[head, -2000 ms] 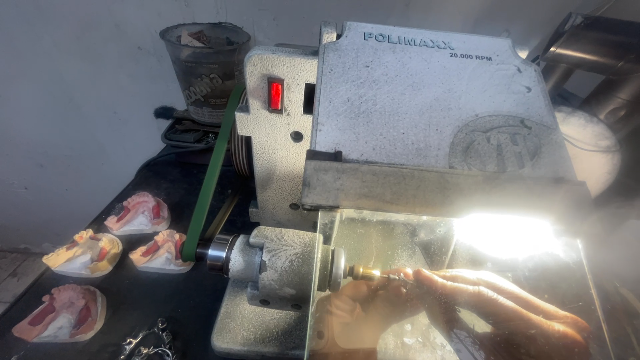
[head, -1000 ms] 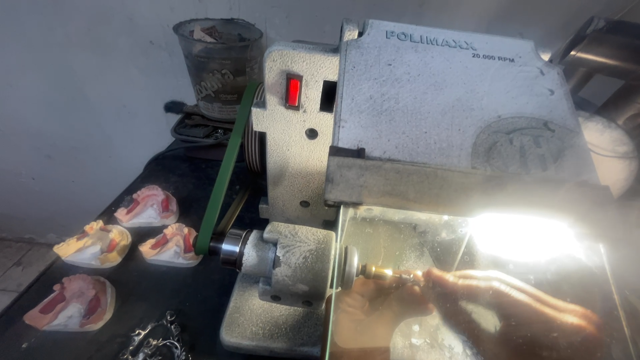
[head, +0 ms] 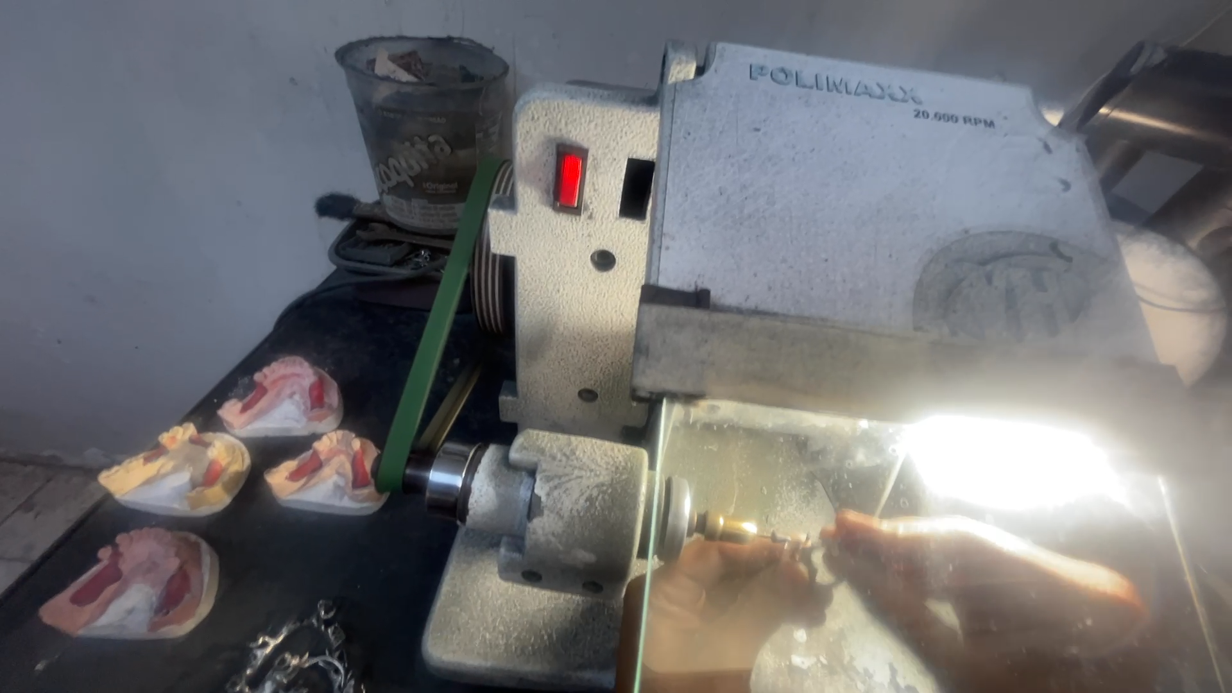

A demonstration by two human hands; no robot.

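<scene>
Behind the glass shield (head: 962,597) of a Polimaxx polishing lathe (head: 587,279), my right hand (head: 982,568) and my left hand (head: 722,606) meet at the tip of the brass-coloured spindle (head: 730,528). Between their fingertips is a small metal piece (head: 818,553), blurred by glare, which looks like a dental framework. It is close to or touching the small bit on the spindle. A green belt (head: 433,337) runs down to the spindle's pulley. The switch (head: 570,179) glows red.
Several dental casts with red and pink wax (head: 279,397) lie on the black table at left. Metal frameworks (head: 298,654) lie at the near edge. A dirty plastic cup (head: 423,135) stands behind. A bright lamp reflection (head: 1011,462) covers part of the glass.
Both hands stay by the spindle tip, with the fingers slightly shifted around the metal piece. The view has moved a little.
</scene>
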